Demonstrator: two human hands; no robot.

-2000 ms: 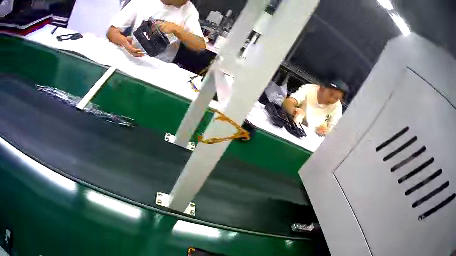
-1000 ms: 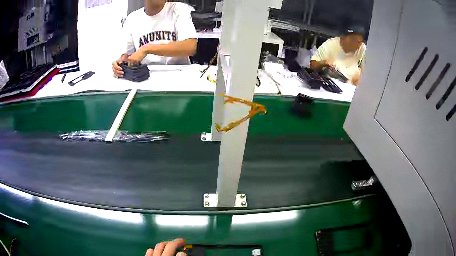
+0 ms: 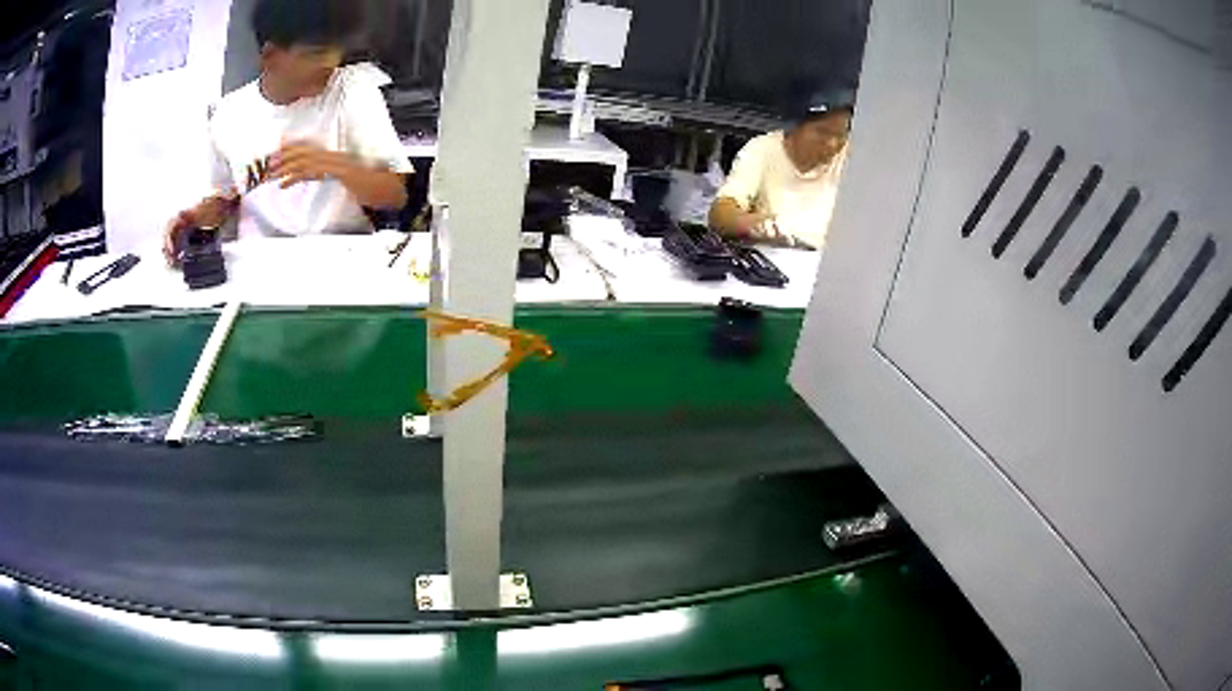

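A black phone mid-frame (image 3: 703,680) lies on the glossy green bench (image 3: 568,661) at the bottom edge, right of the middle. Only its upper edge shows, with a small orange patch at the left end and a small white patch at the right end. The rest is cut off by the picture's edge. Neither of my hands is in the picture, so whether a hand touches the frame is hidden.
A dark conveyor belt (image 3: 311,540) crosses beyond the bench. A white post (image 3: 476,500) with orange band stands at its near edge. A grey slotted cabinet (image 3: 919,392) fills the right. Clear strips (image 3: 257,429) lie on the belt's far edge. Two people sit opposite.
The view has tilted up and turned right since one second ago. The fingers seen beside the frame are out of the picture. The second frame at right no longer shows.
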